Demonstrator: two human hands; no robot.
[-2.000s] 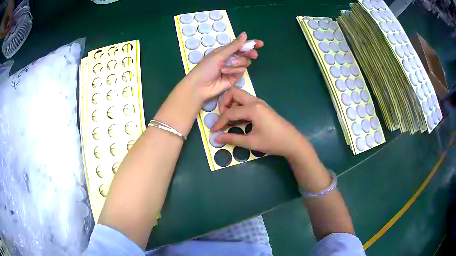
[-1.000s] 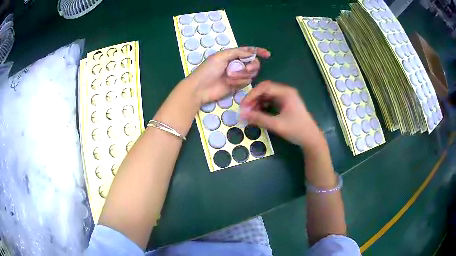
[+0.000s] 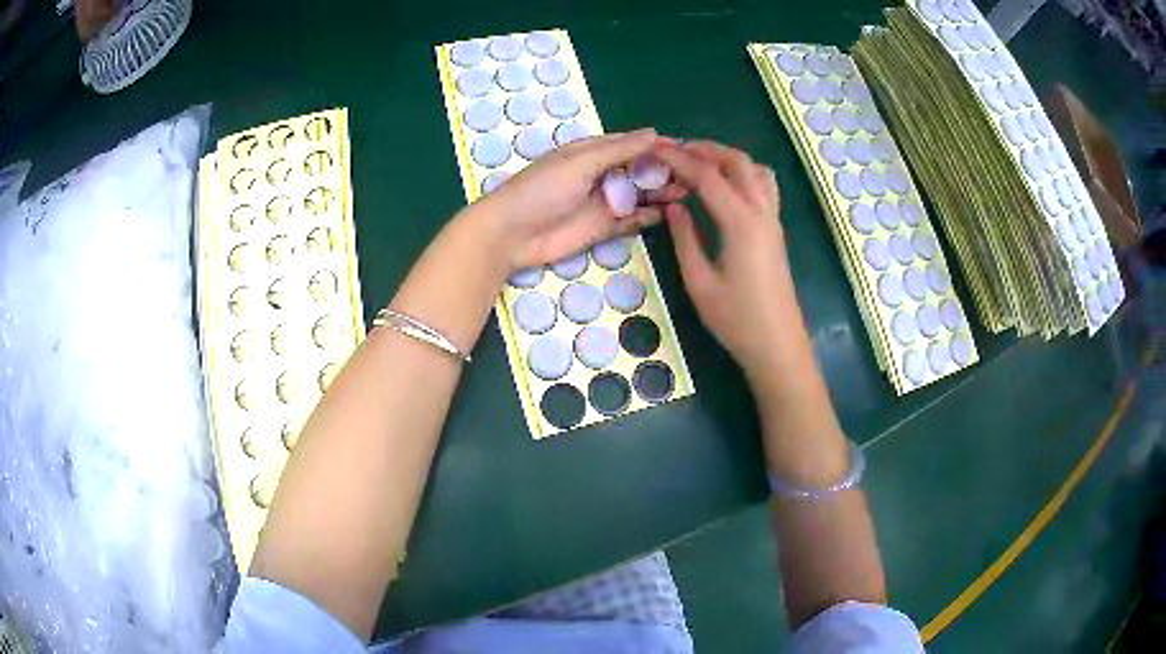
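A cream-yellow adhesive sheet (image 3: 520,371) with three columns of circles lies in front of me. White discs cover most of it; several dark circles show at its near end. My left hand (image 3: 575,198) is palm up over the middle of the sheet, holding white discs (image 3: 620,194) in its curled fingers. My right hand (image 3: 729,217) is beside it, thumb and fingertips at the discs in the left palm. The fingertips overlap there, so I cannot tell if a disc is pinched.
A bulging clear bag (image 3: 102,383) lies at left beside unfilled sheets (image 3: 262,268). At right are filled sheets (image 3: 882,224), a leaning stack of filled sheets (image 3: 972,179) and a cardboard box (image 3: 1093,166). A fan (image 3: 134,49) with a person's hand is at the far left.
More discs cover the near part of the sheet. My right hand has moved from the sheet up to my left palm. The fans at the far left have shifted.
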